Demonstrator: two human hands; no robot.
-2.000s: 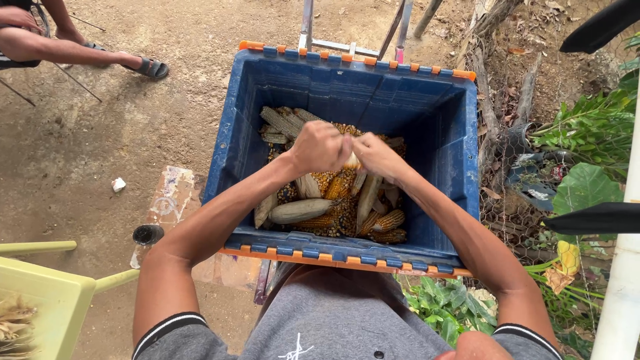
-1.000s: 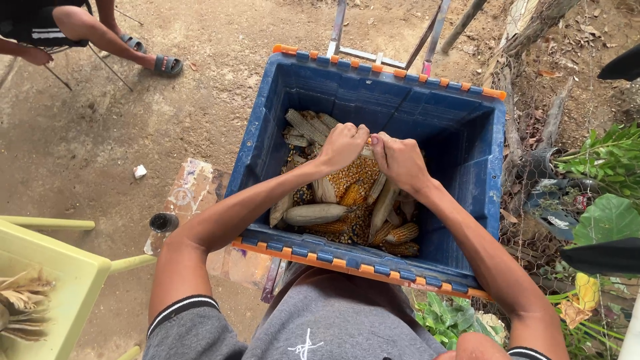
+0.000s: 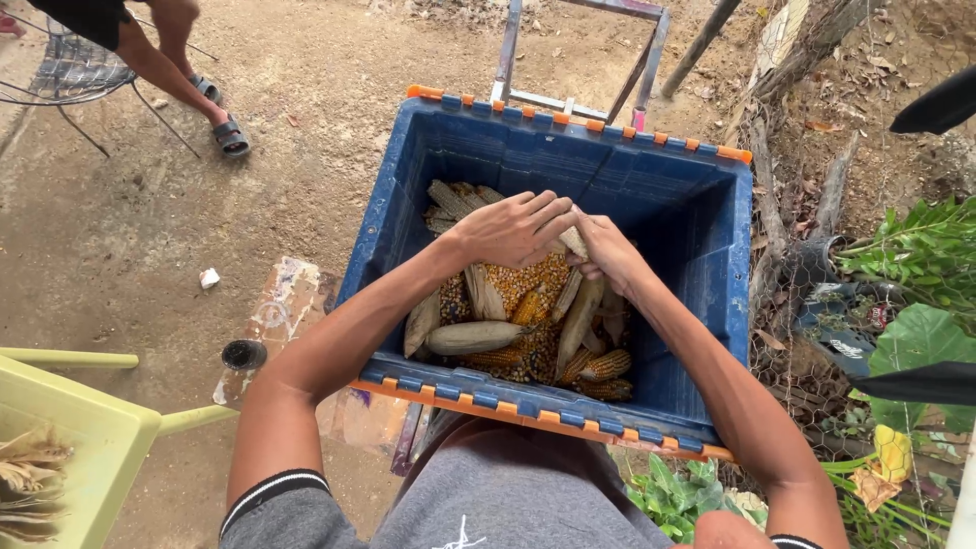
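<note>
My right hand (image 3: pixel 606 248) grips a pale corn cob (image 3: pixel 573 242) above a blue plastic crate (image 3: pixel 671 179) with an orange-toothed rim. My left hand (image 3: pixel 522 229) lies against the cob's upper end, fingers partly spread and palm down; whether it also holds the cob is hard to tell. Below both hands lie loose yellow and dark corn kernels (image 3: pixel 521 280). Among them are an ear in its dry husk (image 3: pixel 474 338), several ears of yellow corn (image 3: pixel 606 366) with bare kernels, and stripped cobs (image 3: pixel 450 200) at the crate's back left.
A yellow-green plastic table (image 3: pixel 107 435) with dry husks (image 3: pixel 30 488) stands at the lower left. Near it are a dark cup (image 3: pixel 244 354) and a paint-stained board (image 3: pixel 282 305). Another person's legs (image 3: pixel 171 84) show beside a wire chair (image 3: pixel 80 65). Wire netting (image 3: pixel 793 305) runs along the right.
My left hand has gone from closed beside the right hand to flatter, with its fingers extended, and more of the pale cob shows. The other person's legs have changed position, and the wire chair now shows.
</note>
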